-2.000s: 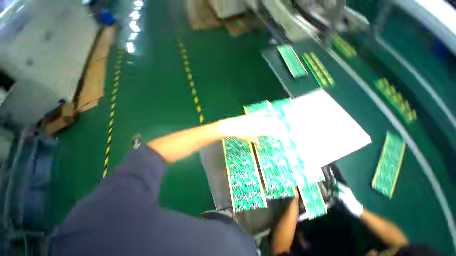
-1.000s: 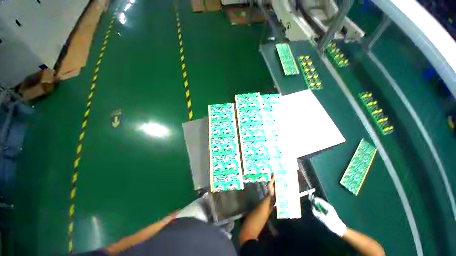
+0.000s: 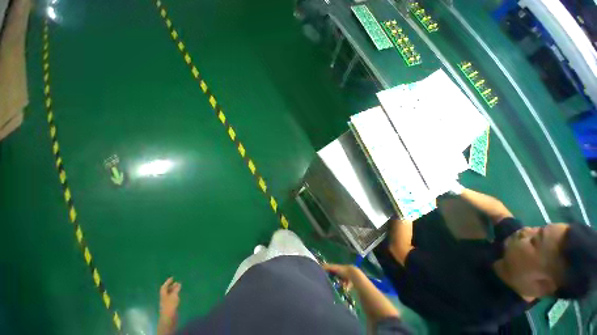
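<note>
Circuit board panels [image 3: 381, 160], washed out by glare, lie on a metal cart [image 3: 353, 180]. A large white sheet [image 3: 440, 118] lies beside or over them. My left hand [image 3: 169, 296] is low at the left over the floor, empty with slightly spread fingers. My right hand [image 3: 343, 272] is low in front of me, left of the co-worker. Its fingers close over a narrow, dark, speckled strip [image 3: 345, 294], perhaps a populated board seen edge-on; blur hides the details. Neither hand touches the panels on the cart.
A co-worker [image 3: 452, 252] in black stands at the cart's near right side, arms at the panels. The green bench [image 3: 517, 190] with metal rails holds a pale panel [image 3: 372, 27] and populated boards with yellow parts [image 3: 401, 42]. Yellow-black floor lines [image 3: 226, 121] run at the left.
The view has turned; cart and panels now appear farther right. The arm that reached over the panels has drawn back. Both my hands now show low, and the co-worker's head has come into view.
</note>
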